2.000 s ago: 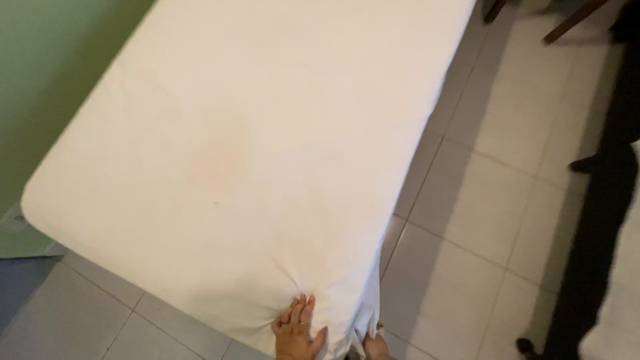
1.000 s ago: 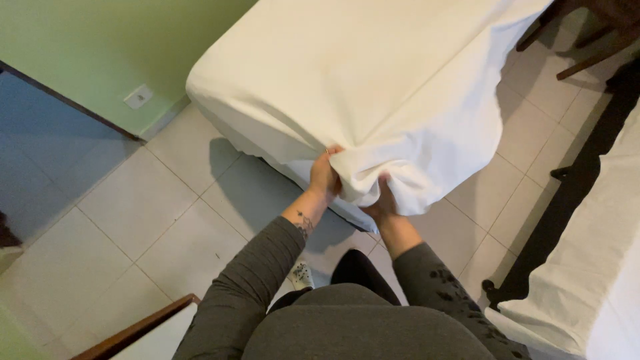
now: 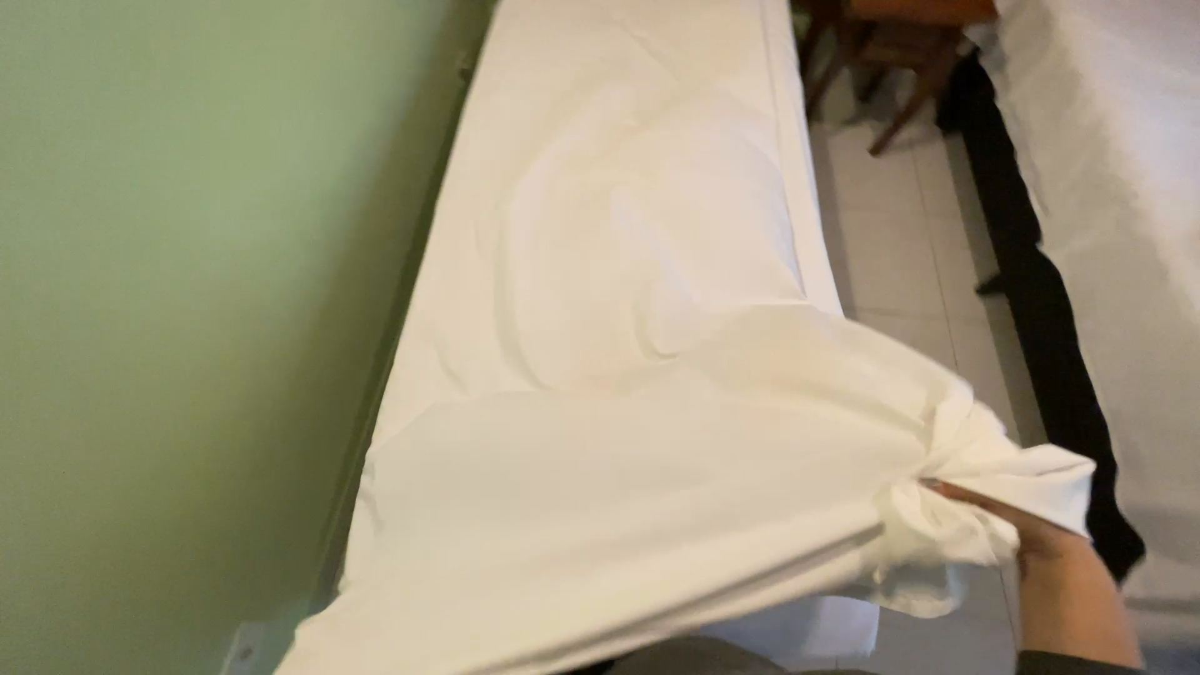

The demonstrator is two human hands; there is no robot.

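Observation:
A white sheet point(image 3: 600, 469) lies rumpled over a long mattress, with curved folds in its middle and its near part lifted. At the lower right, my right hand point(image 3: 1017, 525) grips a bunched, twisted part of the sheet, and loose cloth hangs about the fingers. My left hand is not in view. The sheet's near left part runs down out of the frame at the lower left.
A green wall point(image 3: 187, 281) runs along the mattress's left side, with a wall outlet point(image 3: 246, 647) low down. On the right are a tiled floor strip point(image 3: 891, 234), a wooden chair point(image 3: 905, 47) and another bed with pale cloth point(image 3: 1116, 234) and a dark base point(image 3: 1041, 291).
The sheet's near part has been raised and pulled over the mattress. My right hand has moved to the right with bunched cloth; my left hand has left the view. The view has shifted strongly.

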